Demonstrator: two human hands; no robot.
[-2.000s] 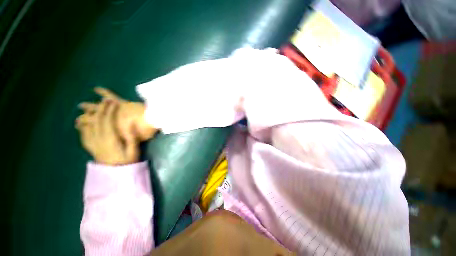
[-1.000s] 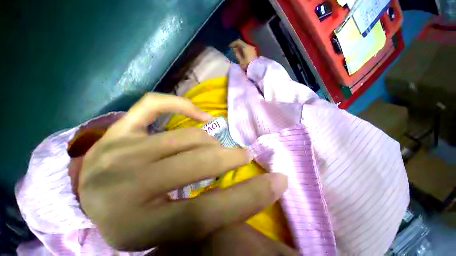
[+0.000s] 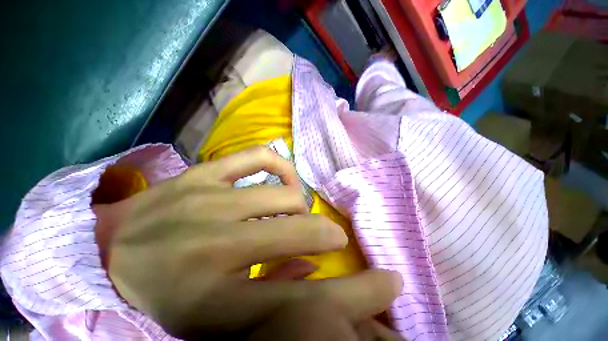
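My left hand is large and close to the camera in front of my chest. Its back faces me, its fingers are apart, and nothing shows in it. Its fingertips lie over or close to the edge of my pink striped smock. The smock hangs open over a yellow shirt with a white print, partly hidden by the fingers. My right hand is small, dark and mostly hidden at the end of its sleeve, beside the red trays; its fingers cannot be made out.
The glossy dark green worktop is at the upper left. A red holder tray with a yellow paper stands at the upper right. Brown cartons are on the blue floor at the right. Clear plastic items lie at the lower right.
My hands have parted from their clasp over the green worktop. My left hand came to my chest and shifted slightly down and right. My right hand moved towards the red trays. The view turned.
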